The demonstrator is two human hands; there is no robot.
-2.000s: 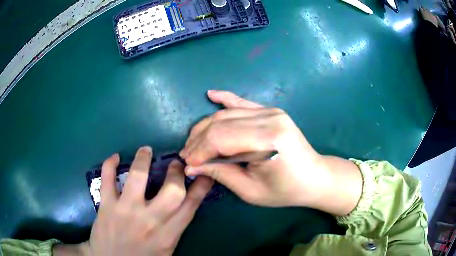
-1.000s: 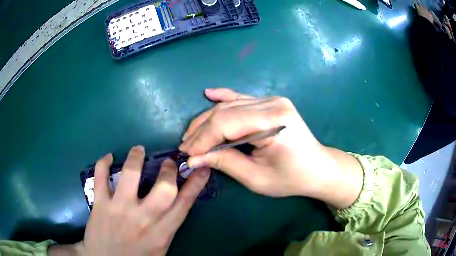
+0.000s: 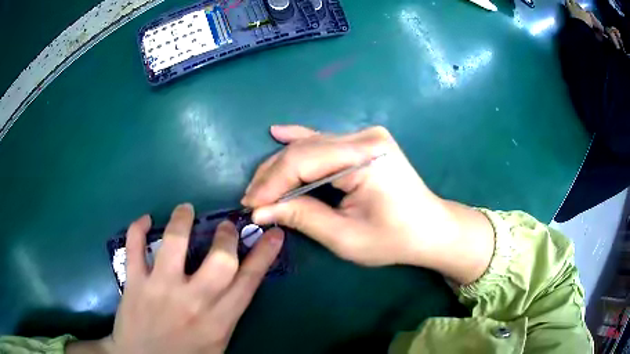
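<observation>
A dark phone housing (image 3: pixel 200 242) lies open side up on the green bench, largely covered by my left hand (image 3: pixel 190 290). My left hand is spread over it, fingertips on the housing and its far edge, holding it down. A white-silver disc (image 3: pixel 251 236) shows near the housing's right end, beside my left index finger and thumb. My right hand (image 3: pixel 345 200) holds thin grey tweezers (image 3: pixel 325 181) like a pen, pinched between thumb and fingers at the housing's far edge beside the disc. The tweezers' tip is hidden by the fingers.
A second dark housing (image 3: pixel 242 43) lies beyond my hands, with a white dotted rectangle, blue strip and round parts. A curved pale strip (image 3: pixel 65 63) borders the bench at upper left. A white pointed stick (image 3: pixel 485 4) is at the top. A person's dark sleeve (image 3: pixel 584 90) is at right.
The tweezers' shaft, hidden two seconds ago, now shows above my right hand's palm. My right hand has shifted slightly left and up, exposing more of the disc. The whole view has drifted slightly.
</observation>
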